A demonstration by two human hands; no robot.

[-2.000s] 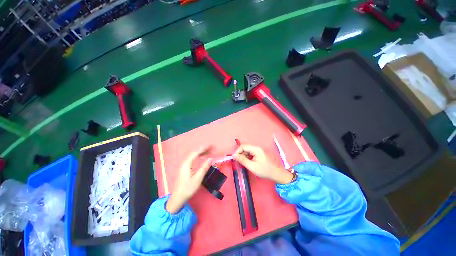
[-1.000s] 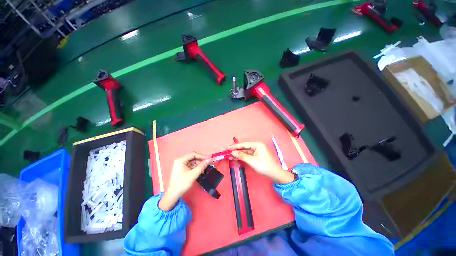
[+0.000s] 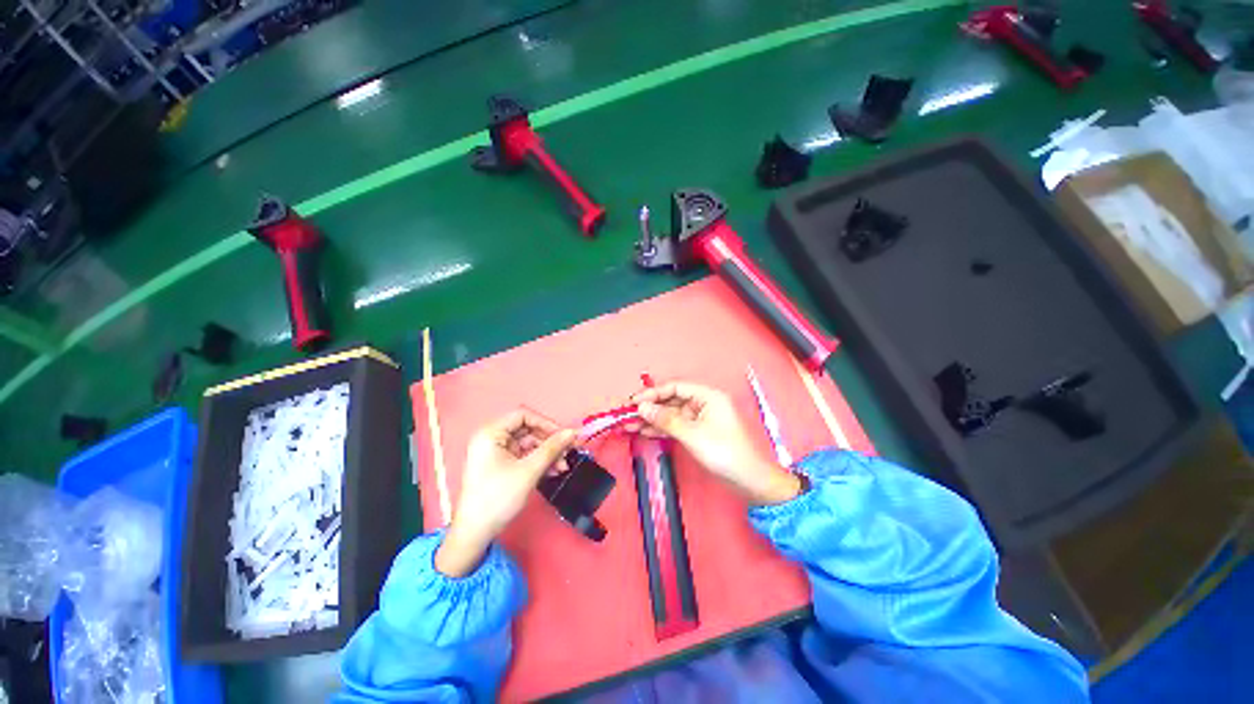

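Observation:
My left hand [image 3: 512,468] and my right hand [image 3: 696,429] hold a small red trim piece [image 3: 608,421] between their fingertips, one at each end. A whitish strip shows along it. A red handle unit [image 3: 668,550] with black grip strips lies on the red-orange mat [image 3: 743,550], below my right hand; its upper end is partly hidden by the fingers. A black head cover [image 3: 580,491] lies or is attached beside the handle's upper left; I cannot tell which. Tweezers [image 3: 769,410] lie on the mat to the right of my right hand.
A black foam-lined box [image 3: 371,509] of white strips and a blue bin [image 3: 179,495] stand left. A black foam tray [image 3: 1045,330] and cardboard box [image 3: 1194,292] stand right. A handle unit [image 3: 756,289] lies at the mat's upper right. The green conveyor [image 3: 413,323] carries more units.
My hands have come together on the red trim piece, which is now held level between them. The units on the green conveyor have shifted to the left.

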